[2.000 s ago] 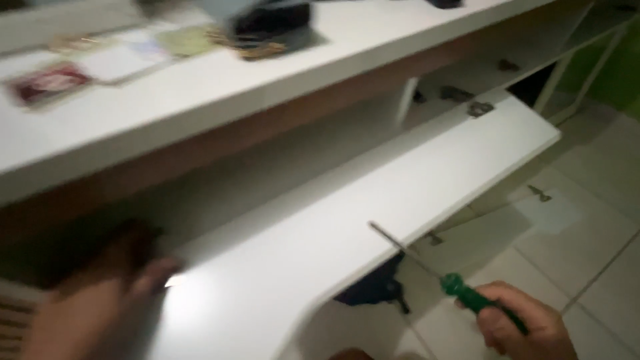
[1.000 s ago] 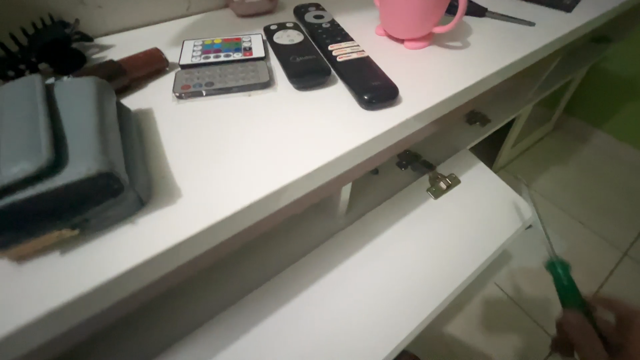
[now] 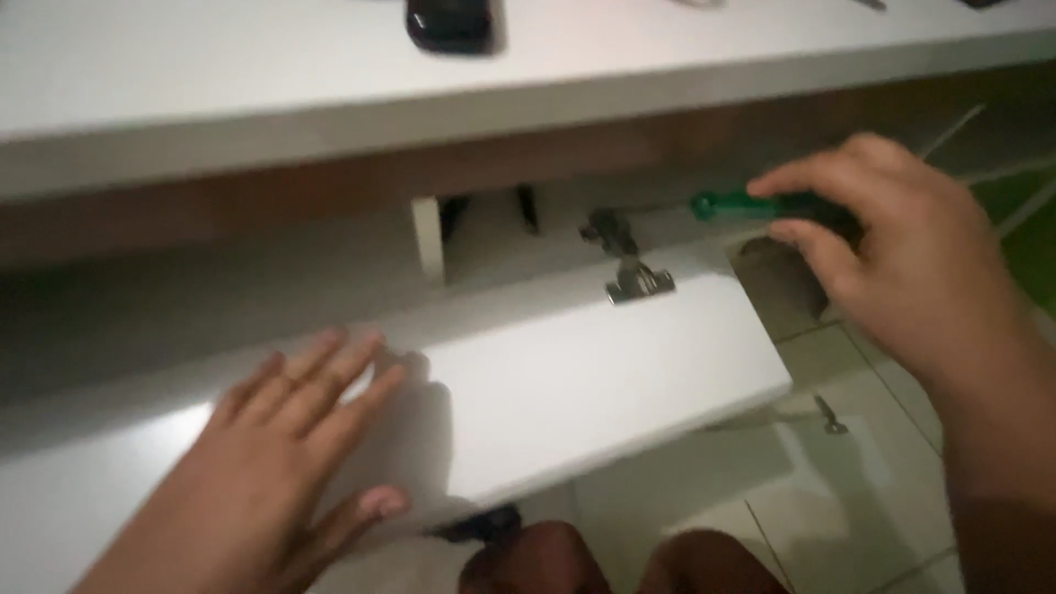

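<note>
My right hand (image 3: 899, 239) holds a screwdriver (image 3: 734, 205) by its green and dark handle. The thin shaft points left, and its tip is at or close to a metal cabinet hinge (image 3: 612, 233); whether it sits in a screw cannot be told. The hinge's cup end (image 3: 640, 283) is fixed to the white flap door (image 3: 577, 371), which hangs folded down from the cabinet. My left hand (image 3: 280, 429) lies over the door's left part with fingers spread, holding nothing.
Above runs the white cabinet top (image 3: 247, 91), with a black object (image 3: 450, 25) near its edge. A white divider (image 3: 428, 239) stands inside the compartment. On the tiled floor (image 3: 825, 495) lies a small metal piece (image 3: 830, 417). My knees (image 3: 536, 561) are below the door.
The screwdriver in my right hand has moved from beyond the door's right end to the hinge. My left hand, out of view one second ago, is over the door. The view has shifted.
</note>
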